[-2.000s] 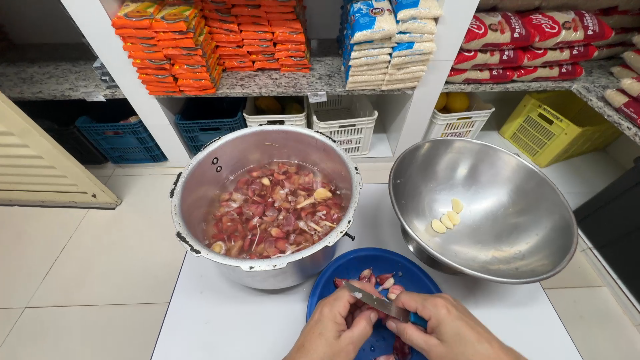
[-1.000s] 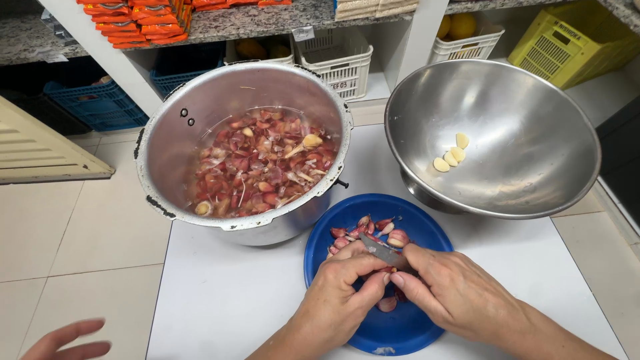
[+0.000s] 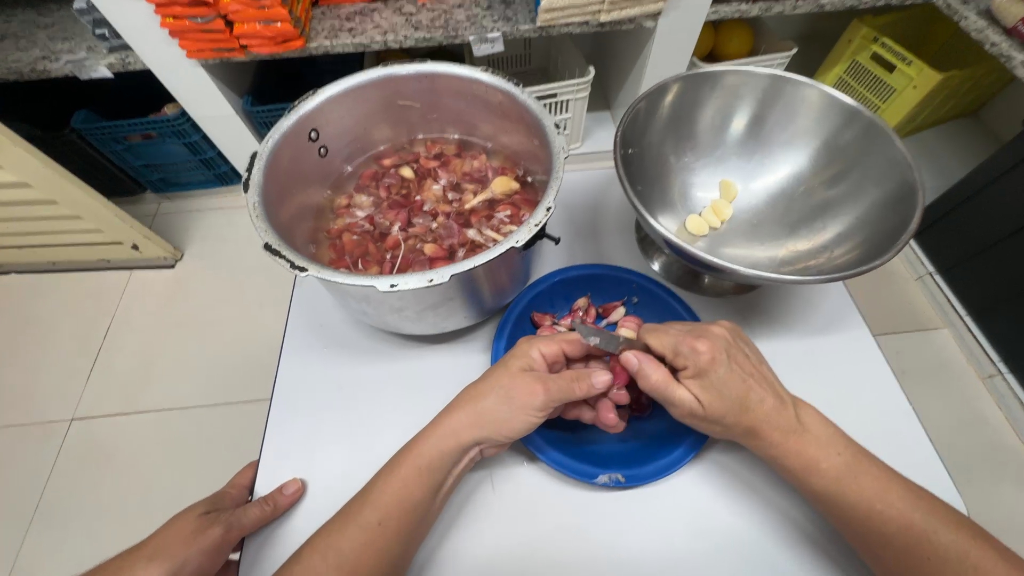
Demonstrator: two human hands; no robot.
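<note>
Over a blue plate (image 3: 608, 468), my left hand (image 3: 556, 384) grips a red-skinned garlic clove (image 3: 619, 373). My right hand (image 3: 704, 376) holds a small knife (image 3: 604, 339), its blade pointing left across the clove. Unpeeled garlic cloves (image 3: 588, 310) lie on the plate beyond my fingers. Behind it at the left stands a large aluminium pot (image 3: 400, 300) of garlic cloves and loose skins (image 3: 432, 208) in water. To the right, a footed stainless steel bowl (image 3: 800, 176) holds several peeled cloves (image 3: 710, 216). The knife's handle is hidden in my right hand.
Another person's hand (image 3: 232, 512) touches the left edge of the white table (image 3: 360, 400). Beyond the table are shelves with orange packets (image 3: 232, 24), a blue crate (image 3: 156, 148), a white basket (image 3: 564, 92) and a yellow crate (image 3: 880, 72). A slatted cream panel (image 3: 64, 208) stands at the left.
The other person's hand, out of view at first and off the table's left side one second ago, is now at the table's edge. My hands stay over the plate. The view has tilted down.
</note>
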